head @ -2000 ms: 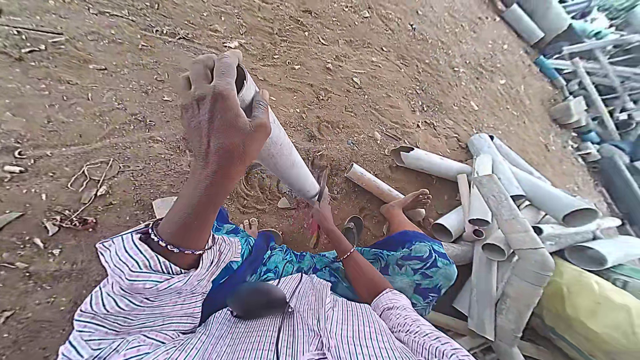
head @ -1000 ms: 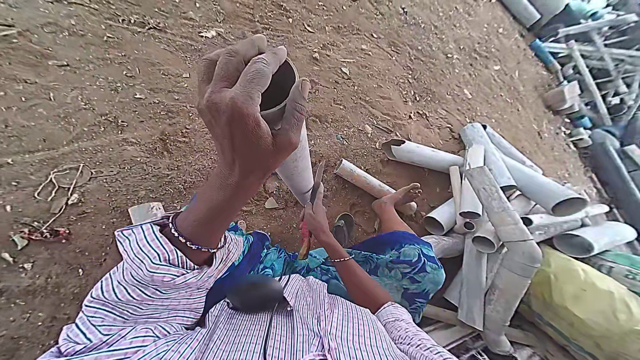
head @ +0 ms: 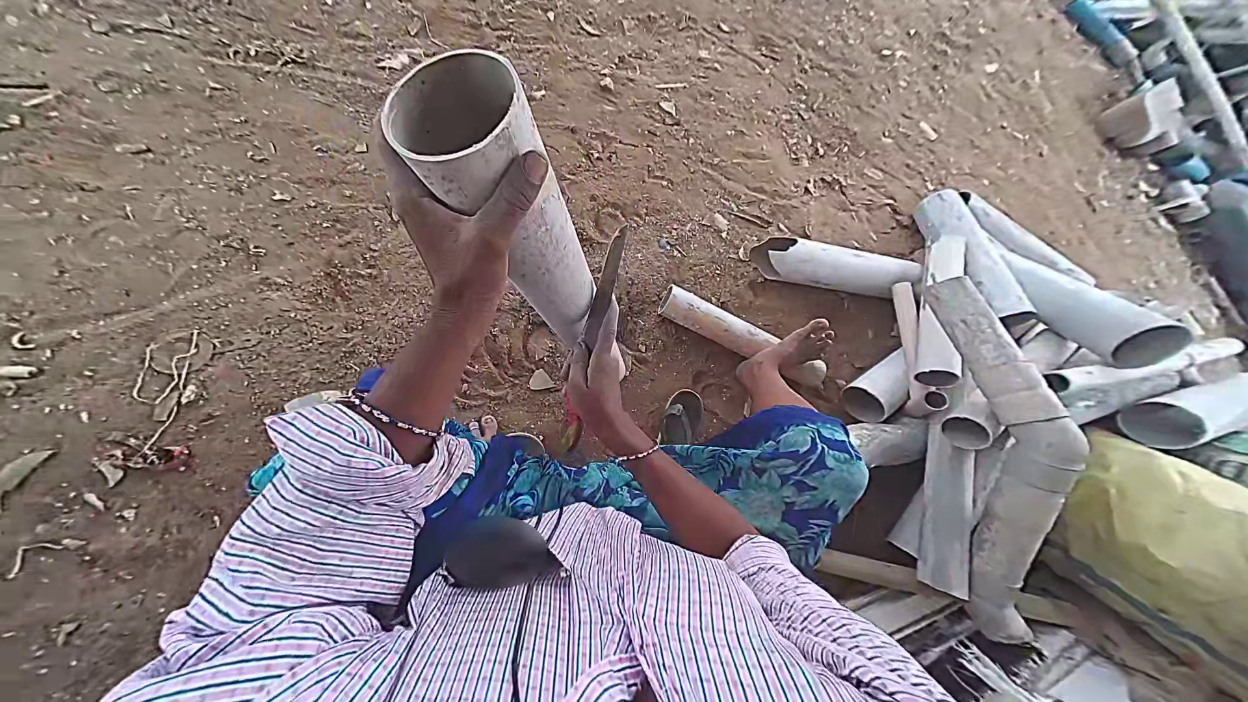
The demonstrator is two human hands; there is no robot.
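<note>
A dusty grey plastic pipe [head: 551,244] stands at a slant in front of me, its open end up toward my face. My left hand [head: 458,219] grips it just below the rim, thumb on the near right side. Lower down, my right hand [head: 595,385] is closed on a knife [head: 606,283], whose dark blade points up beside the pipe's lower part. Part of a reddish handle shows under the fingers. Whether the blade touches the pipe I cannot tell.
A short pipe [head: 721,325] lies by my bare foot. To the right is a heap of grey pipes [head: 1014,361], one with an elbow, beside a yellow sack [head: 1160,526]. More pipes and blue fittings [head: 1097,24] lie at the upper right. Dry twigs [head: 175,375] are on the left.
My left hand has shifted from over the pipe's mouth to its side, so the rim now shows whole. The knife stays in my right hand.
</note>
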